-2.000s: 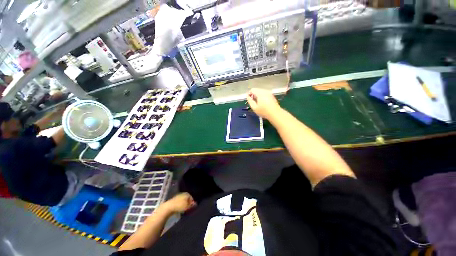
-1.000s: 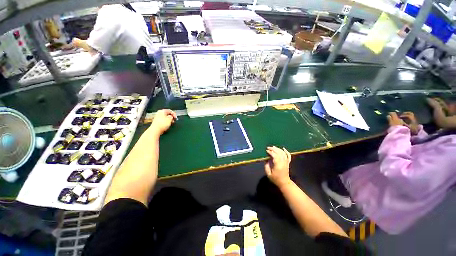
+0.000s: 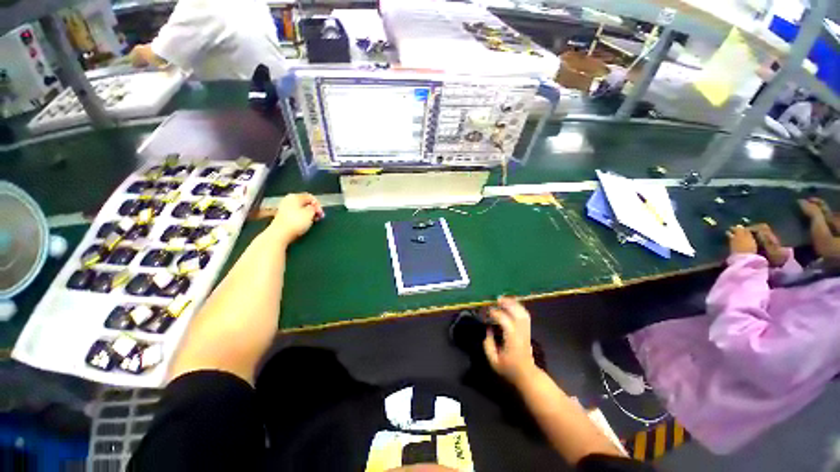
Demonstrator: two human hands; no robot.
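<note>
A dark-blue pad with a white border lies on the green bench in front of the tester, with small dark parts near its upper end. My left hand rests on the bench left of the pad, below the tester's left side; nothing shows in it, but its fingers are partly hidden. My right hand is below the bench's front edge, fingers curled; I cannot tell whether it holds anything. The product tray at the left bears black units with yellow-white pieces in two columns.
The wireless communication tester stands on a pale stand. A blue clipboard with white paper and a pen lies at the right. A fan stands far left. A person in pink sleeves works at the right; another person is behind the bench.
Since two seconds ago, my right hand has left the pad and dropped below the bench edge. My left hand has come up onto the bench. The view has turned right.
</note>
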